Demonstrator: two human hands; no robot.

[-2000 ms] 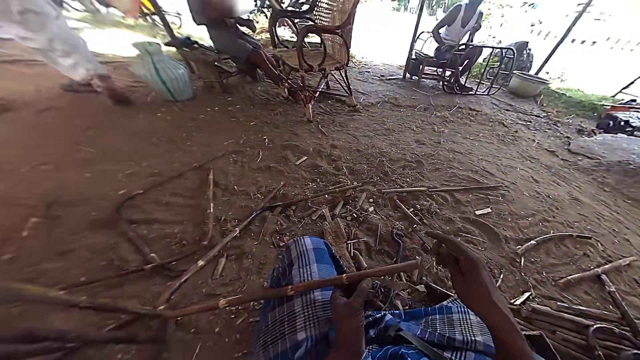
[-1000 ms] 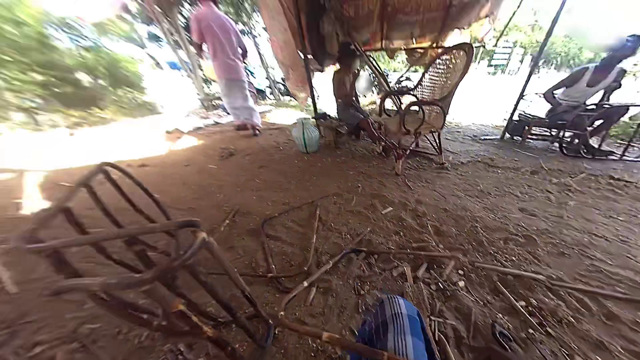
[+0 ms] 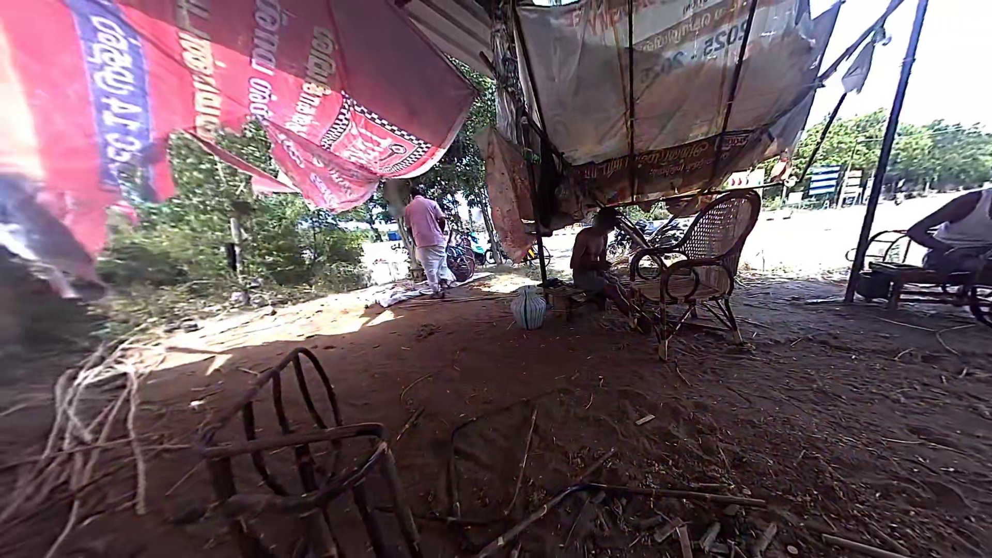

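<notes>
Neither of my hands shows in the head view. A dark cane chair frame (image 3: pixel 310 449) stands on the soil at the lower left, its lower part cut off by the bottom edge. Bent cane pieces (image 3: pixel 535 515) and a straight cane stick (image 3: pixel 674 494) lie on the ground at the bottom centre. Small cane offcuts (image 3: pixel 709 536) are scattered near the bottom edge. Farther off, a woven cane armchair (image 3: pixel 701 256) stands right of the centre.
A seated person (image 3: pixel 593 256) is beside the armchair, another (image 3: pixel 961 232) sits at the right edge, and a third (image 3: pixel 426 232) stands farther back. A tied sack (image 3: pixel 528 308), a dark pole (image 3: pixel 887 155), a pile of pale canes (image 3: pixel 85 418) and hanging banners (image 3: pixel 372 85) surround the dirt floor.
The view has swung up and to the left. Two seconds ago both my hands were visible, one holding a cane stick; now they are out of view.
</notes>
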